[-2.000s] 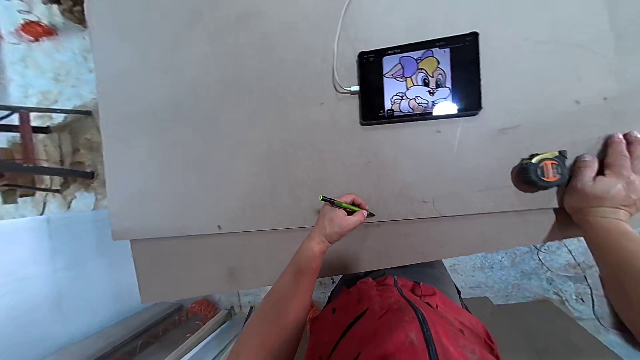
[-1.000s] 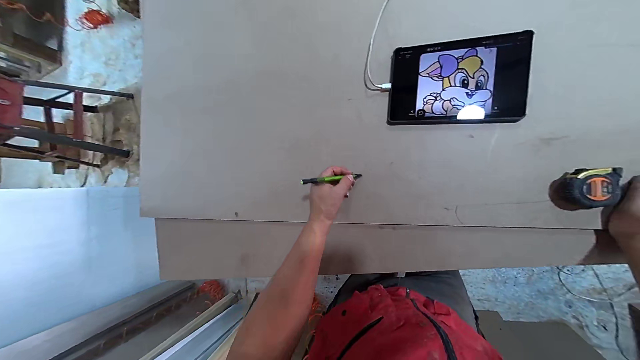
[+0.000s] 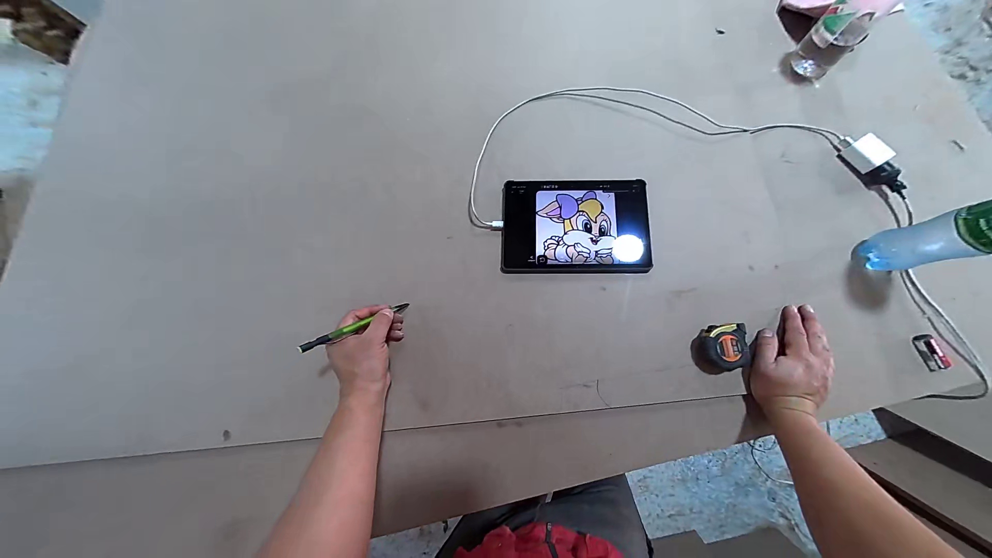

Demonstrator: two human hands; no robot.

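My left hand (image 3: 364, 349) is closed around a green and black pencil or pen (image 3: 353, 328), its dark tip pointing up and right above the large grey-brown board (image 3: 256, 256). Flat on the board near its front edge rests my right hand (image 3: 792, 368), fingers stretched out and holding nothing. A black and orange tape measure (image 3: 725, 346) stands just left of that hand. Between and beyond both hands lies a black tablet (image 3: 575, 226) showing a cartoon rabbit with a purple bow. Faint thin marks show on the board near its front edge.
A white cable (image 3: 496, 132) runs from the tablet to a white charger (image 3: 869, 153). On the right are a bluish plastic bottle (image 3: 922, 244) and a small red and black object (image 3: 931, 353). A clear bottle (image 3: 833, 43) stands at the far right. A second board (image 3: 496, 465) shows along the front.
The view has shifted, now showing bottles and the charger at the right. My left hand, still holding the pencil or pen, has moved left, farther from the tablet.
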